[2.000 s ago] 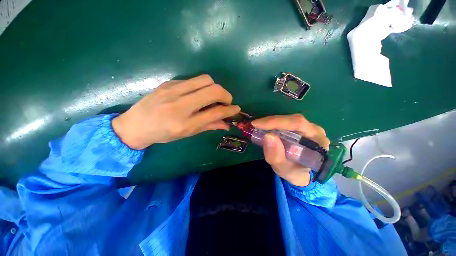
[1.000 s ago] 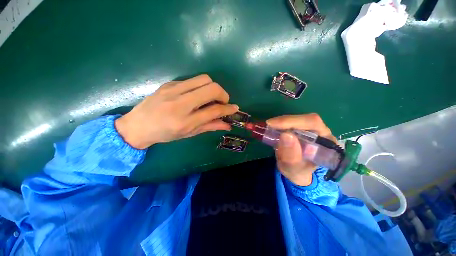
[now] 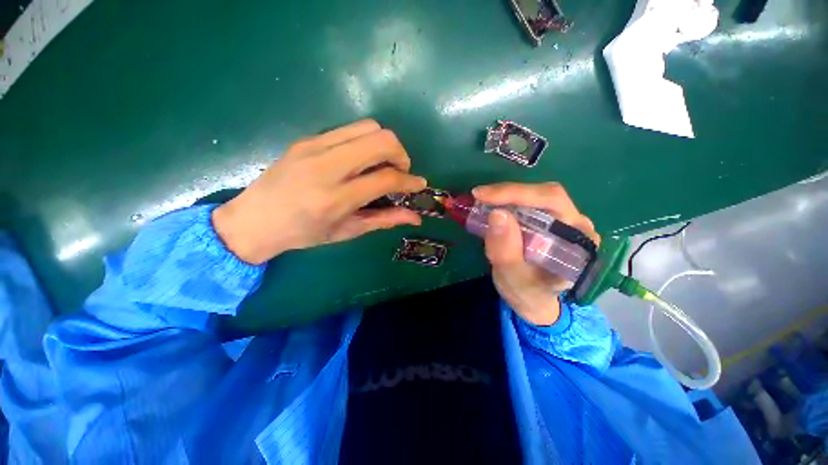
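Note:
My left hand (image 3: 318,191) holds a small dark housing (image 3: 425,202) with a metallic rim between thumb and fingers; the fingers hide its left end. My right hand (image 3: 527,241) grips the glue syringe (image 3: 549,247) like a pen. Its red dispensing tip (image 3: 458,208) points left at the right end of the held housing; whether it touches cannot be told. The green adapter head (image 3: 603,272) is at the syringe's rear, with a clear air hose (image 3: 685,320) curling from it. A second housing (image 3: 422,252) lies just below the held one.
Another housing (image 3: 516,143) lies up and right of the hands, and one more (image 3: 539,18) is at the top edge. A crumpled white wipe (image 3: 649,77) and a black bar (image 3: 752,9) lie at the upper right. The green table (image 3: 227,82) has its edge near my body.
The syringe tip has moved slightly left and up, closer to the held housing. My left hand still holds the housing. The housings and wipe on the table appear shifted a little up and left in view.

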